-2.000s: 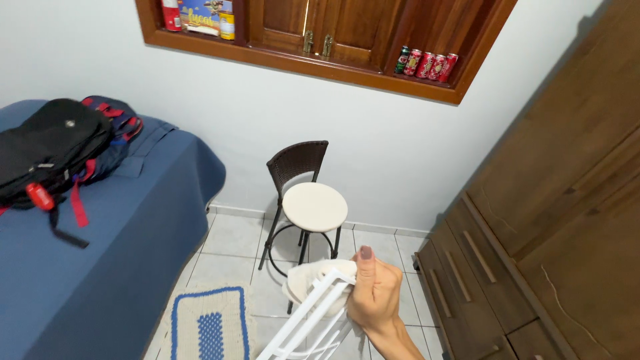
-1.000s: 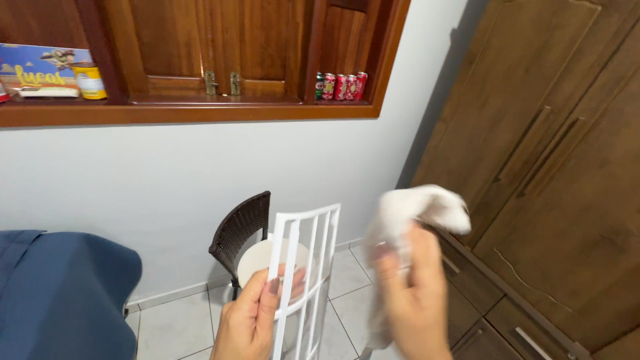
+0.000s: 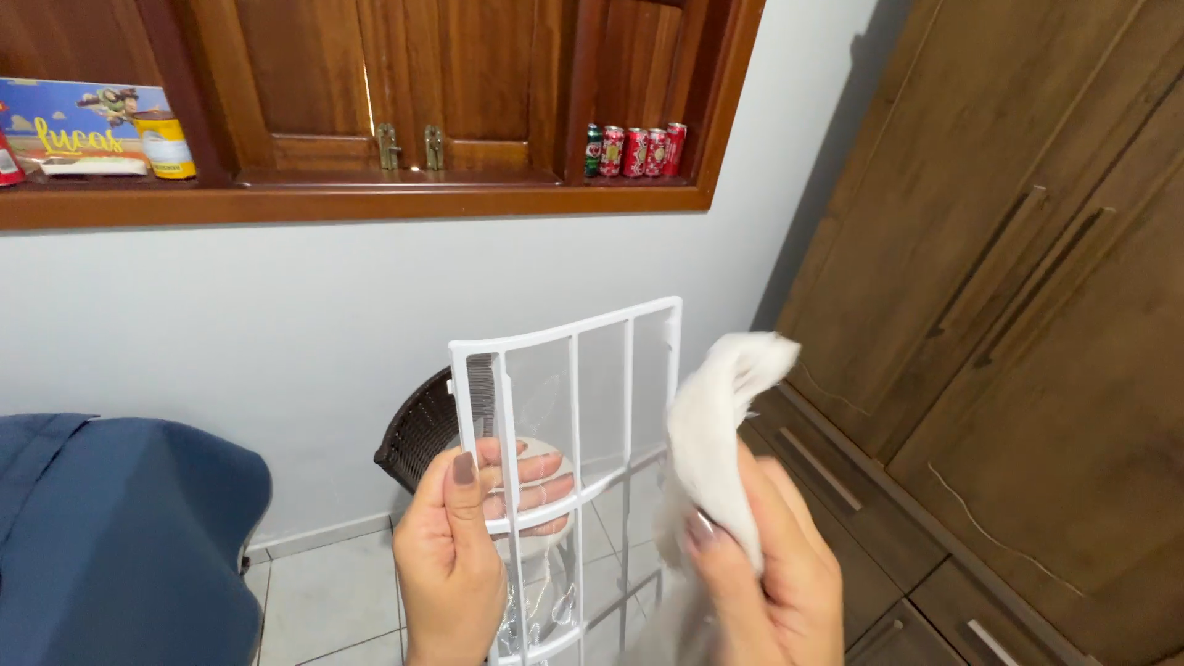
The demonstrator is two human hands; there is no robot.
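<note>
A white plastic-framed mesh filter panel stands upright before me, its lower end cut off by the view. My left hand grips its left edge, thumb in front and fingers showing through the fine mesh behind. On the right, my right hand pinches a crumpled white cloth between thumb and fingers. The cloth is just right of the panel; whether they touch I cannot tell. Its lower part is blurred.
Behind the panel is a dark wicker-backed chair with a pale seat. A blue-covered bed lies left, a brown wooden wardrobe right. Cans stand on a wooden window ledge.
Two seconds ago one hand was seen near the panel and cloth at the bottom; now both hands are in view, the cloth apart in the right one. The view has swung.
</note>
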